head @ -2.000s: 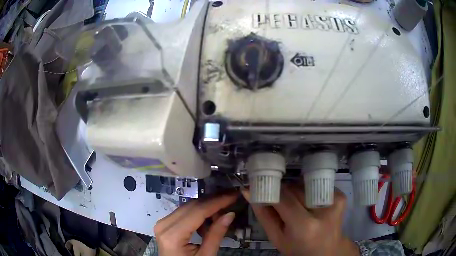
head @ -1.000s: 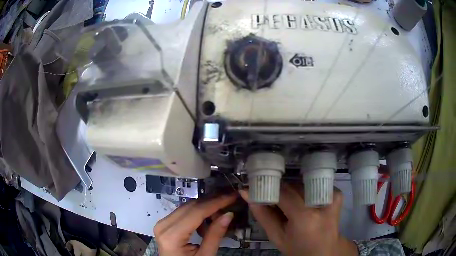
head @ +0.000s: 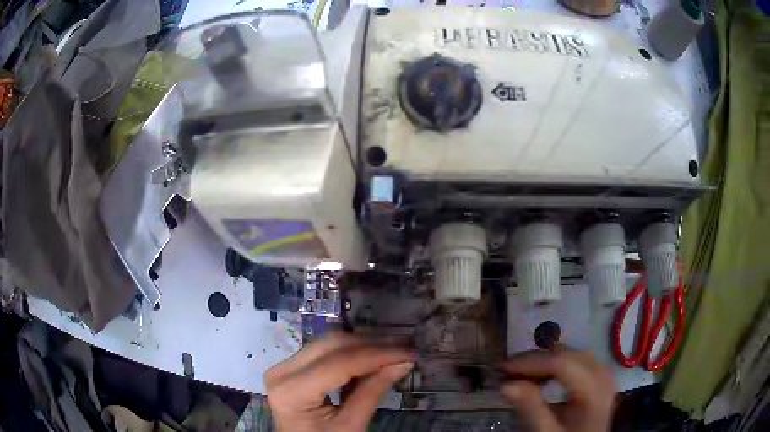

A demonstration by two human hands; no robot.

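Observation:
The cream sewing machine head (head: 540,126) has a dark oil cap (head: 440,91) and four white ribbed tension dials (head: 458,263). Below the dials, the dark looper area (head: 460,327) is open to view. My left hand (head: 325,380) is at its lower left, with thumb and index fingertips nearly together. My right hand (head: 566,390) is at its lower right, with thumb and index finger bent close. No thread or tool can be made out at either hand's fingertips. The small metal presser foot area (head: 322,291) shows under the head.
Red-handled scissors (head: 648,325) lie right of the machine. Olive fabric (head: 730,228) hangs at the far right. Grey-brown fabric (head: 59,211) is heaped at the left, beside the silver side plate (head: 139,207). A clear eye guard (head: 253,72) sits above the head. A thread cone (head: 675,32) stands behind.
My right hand has moved right and down, out from behind the dials, away from my left hand. The looper area shows more. The camera view has shifted slightly.

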